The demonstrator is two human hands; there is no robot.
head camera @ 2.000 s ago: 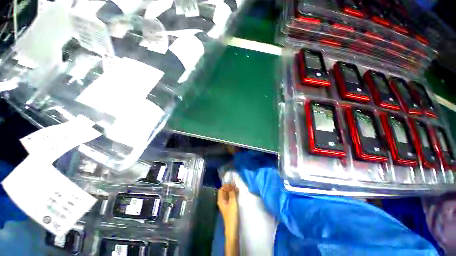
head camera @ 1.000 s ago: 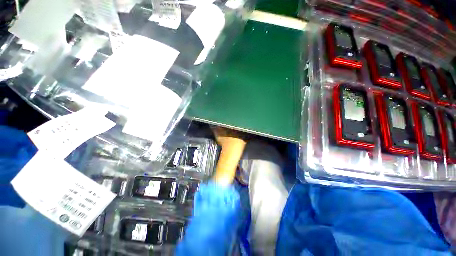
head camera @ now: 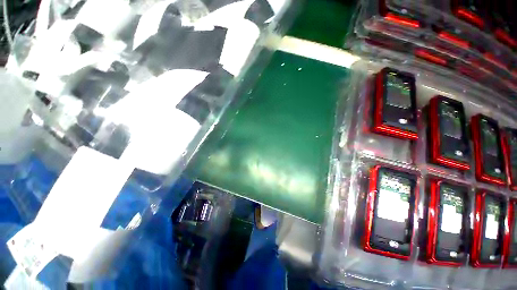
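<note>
Red-and-black phones (head camera: 391,209) lie in two rows of a clear blister tray (head camera: 340,249) on the right. Their windows look greenish or bright white. White label strips (head camera: 85,187) with flaps lie over a clear tray at the left; some hang over its lower edge above blue cloth. Neither my left hand nor my right hand can be made out. A small patch of skin (head camera: 265,216) shows below the bench edge, mostly hidden; I cannot tell whose it is or what it holds.
The green bench (head camera: 266,130) with a pale stripe (head camera: 317,51) runs between the trays. Stacked trays (head camera: 453,39) with red edges stand behind the phone tray. A dark tray (head camera: 195,209) sits below the bench edge, partly covered by blue cloth (head camera: 147,249).
The view has shifted, and the phone tray sits lower and closer. The small hand and forearm seen earlier are now mostly hidden. Blue cloth covers more of the dark tray, and the hanging labels look more curled.
</note>
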